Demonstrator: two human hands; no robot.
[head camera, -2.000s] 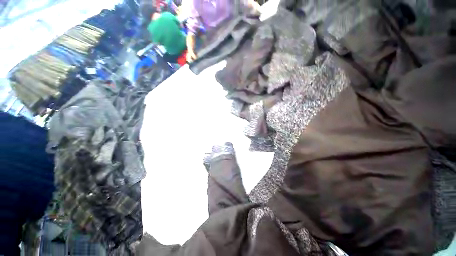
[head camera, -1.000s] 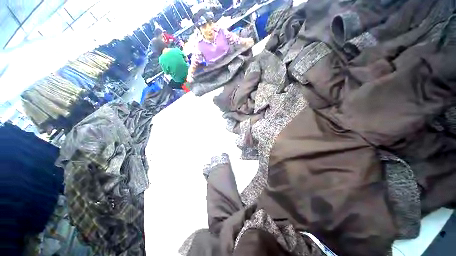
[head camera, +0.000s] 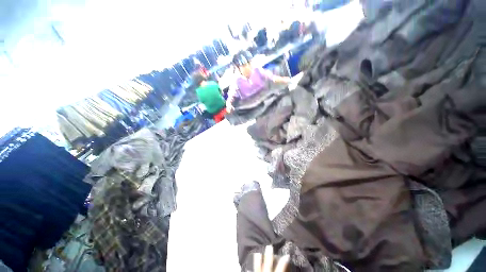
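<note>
A coat turned inside out lies in front of me, with shiny dark brown lining (head camera: 351, 196) and a speckled facing (head camera: 305, 151) along its left side. Its brown sleeve (head camera: 251, 215), with a speckled cuff at the tip, lies on the white table (head camera: 205, 196). The fingers of one hand, which looks like my left hand (head camera: 270, 260), show at the bottom edge over the base of the sleeve. They are spread and blurred, and the rest of the hand is cut off. My right hand is out of the picture.
Brown-lined coats (head camera: 426, 117) are heaped at right. Grey and plaid garments (head camera: 130, 212) hang at left beside a dark blue pile (head camera: 40, 196). A person in purple (head camera: 253, 85) handles a garment at the table's far end; another wears green (head camera: 211, 97).
The view has shifted, so the scene sits lower than one second ago. Fingers have appeared at the bottom edge over the coat. The coat and its sleeve lie much as before.
</note>
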